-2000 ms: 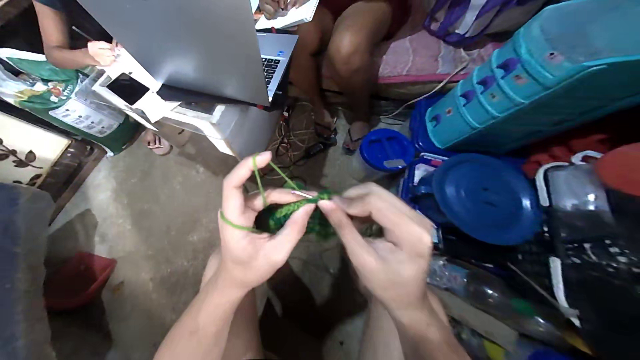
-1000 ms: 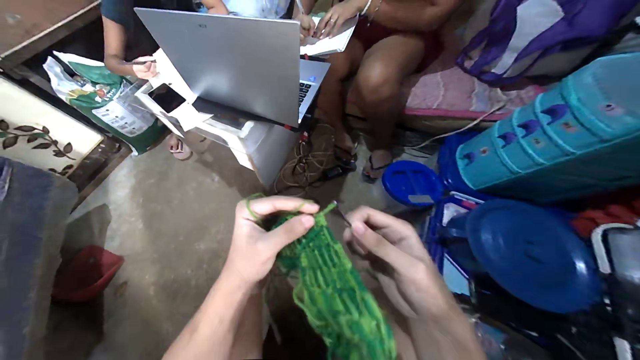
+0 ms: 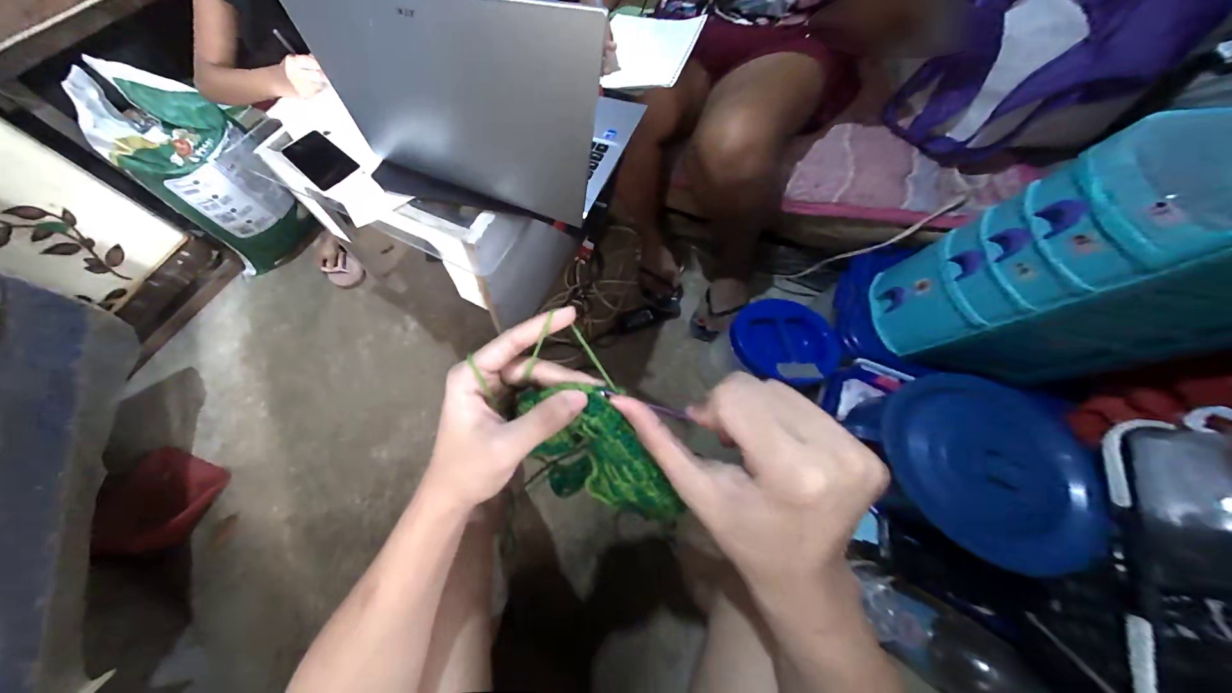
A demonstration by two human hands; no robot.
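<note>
A green crocheted piece (image 3: 626,462) hangs between my hands in the head view. My left hand (image 3: 500,414) pinches its top edge between thumb and a finger, and green yarn (image 3: 592,354) loops around its fingers, with the index finger raised. My right hand (image 3: 770,462) grips a thin purple crochet hook (image 3: 664,411), whose tip meets the top edge of the piece by my left thumb. Part of the piece lies behind my right fingers.
Ahead, a laptop (image 3: 481,96) stands on a white stand (image 3: 448,245), with two people seated around it. Cables (image 3: 592,294) lie on the floor below. At right are a teal drawer unit (image 3: 1059,241) and blue lids (image 3: 996,472); at left, a red dustpan-like object (image 3: 159,500).
A second ago the hook was apart from my left hand and the piece hung stretched downward; now the hook meets its edge, my left index finger is raised and the yarn is drawn up.
</note>
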